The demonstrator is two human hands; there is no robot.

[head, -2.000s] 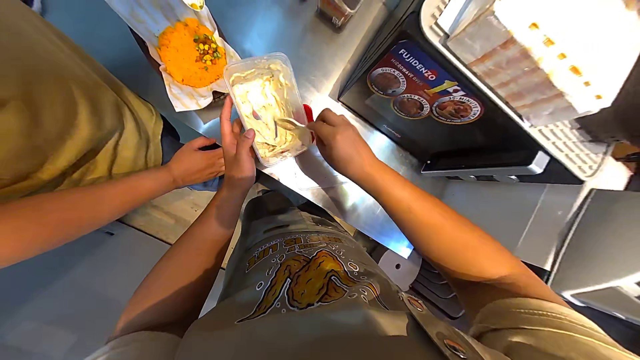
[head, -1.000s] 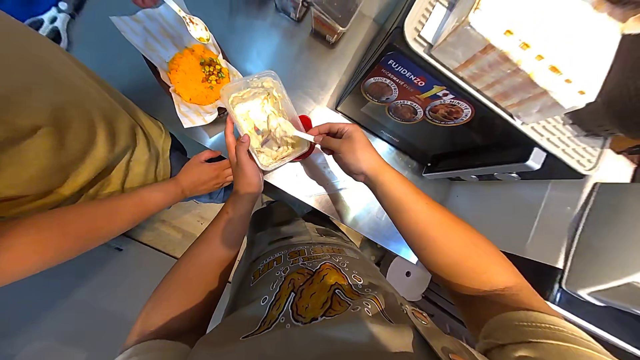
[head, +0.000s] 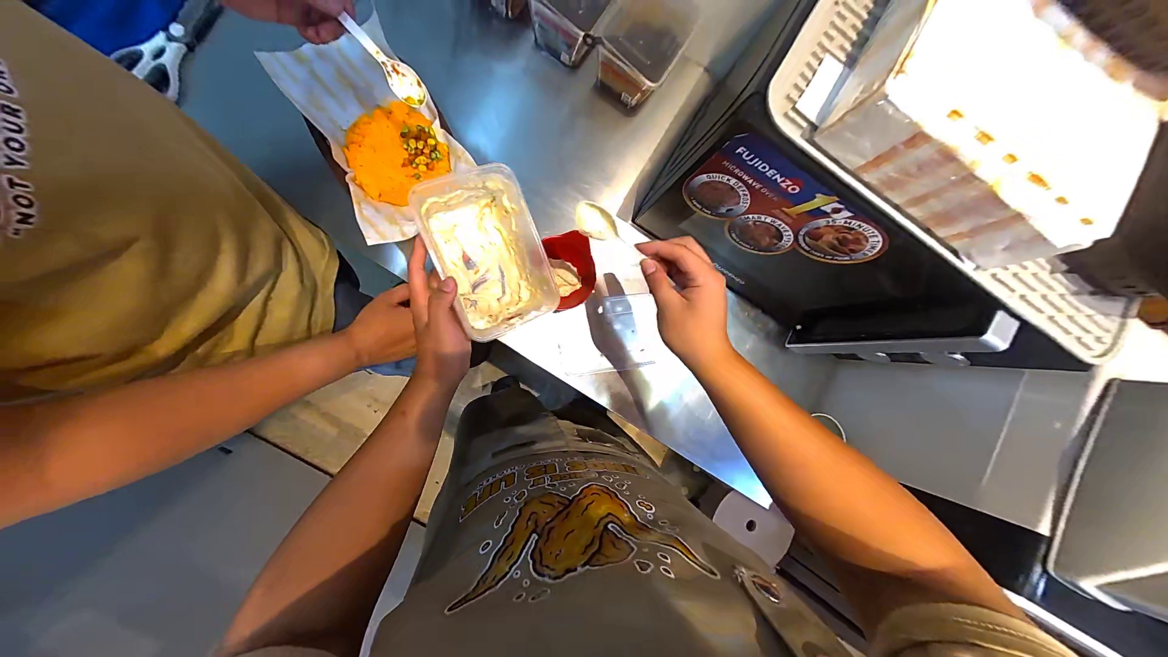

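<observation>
My left hand holds a clear plastic container of pale creamy spread, tilted, by its near left side. In my right hand is a white spoon, its bowl loaded with the same pale spread, raised to the right of the container. Partly behind the container's right edge is a red bowl with some pale food in it. Left of the container, orange rice topped with chopped vegetables lies on a paper-lined tray.
A co-worker's hand holds a white spoon over the rice; their other hand is beside my left hand. Lidded plastic tubs stand at the back. A black microwave oven with a white rack on top stands at right.
My right hand has lifted the spoon out of the container and moved it right, with spread on it. The red bowl shows more. The co-worker's spoon has come in over the rice.
</observation>
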